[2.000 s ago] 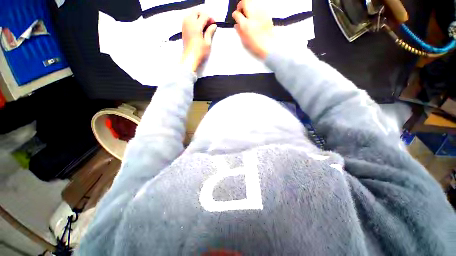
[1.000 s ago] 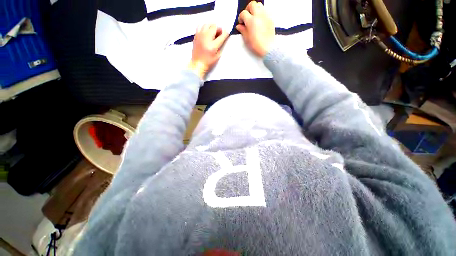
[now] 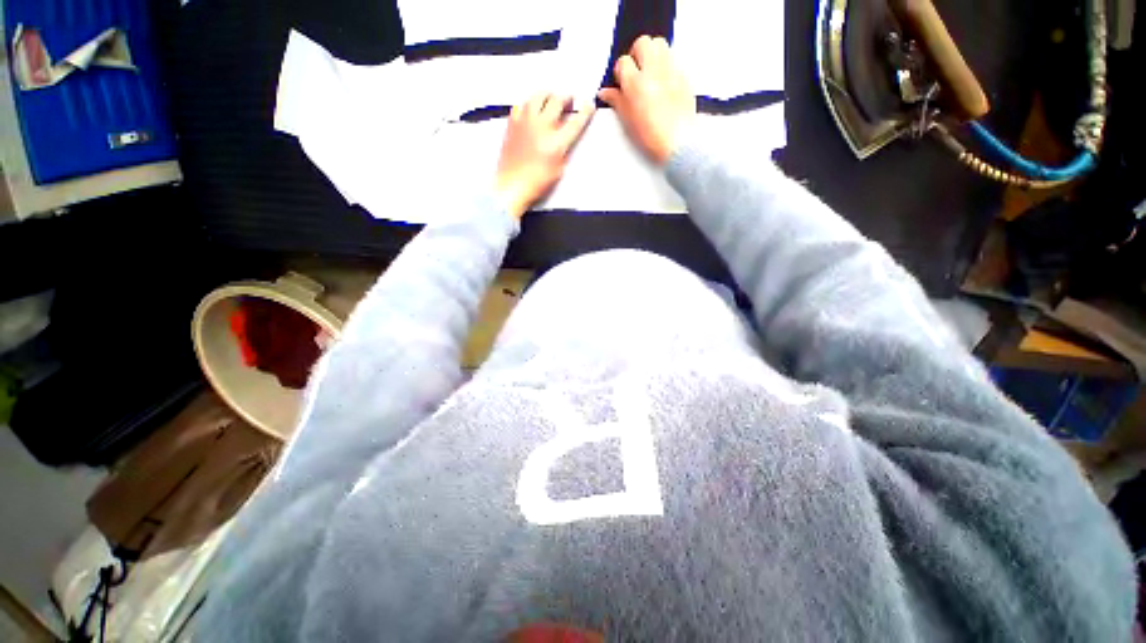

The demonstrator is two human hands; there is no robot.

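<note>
A white garment panel (image 3: pixel 377 126) with dark bands lies flat on the black ribbed table cover (image 3: pixel 239 151). Its upper part is cut off by the picture's top edge. My left hand (image 3: pixel 543 148) rests on the panel's middle with fingertips at a dark seam, thumb towards the right hand. My right hand (image 3: pixel 651 98) lies just to the right, its fingertips at the dark vertical band. Both hands seem to pinch or press the cloth there; the grip is small and partly hidden under the fingers. The steam iron (image 3: pixel 867 75) rests on the table at the right, untouched.
A blue hose (image 3: pixel 1033 167) and wrapped cord leave the iron's rear. A blue-fronted drawer cabinet (image 3: pixel 94 119) stands at the left with a scrap on it. A cream bucket (image 3: pixel 216 329) with red scraps is below the table. A blue container (image 3: pixel 1068 405) is at lower right.
My left hand has shifted right along the panel, closer to my right hand. The whole scene sits slightly lower in view than at first. The iron remains on the table.
</note>
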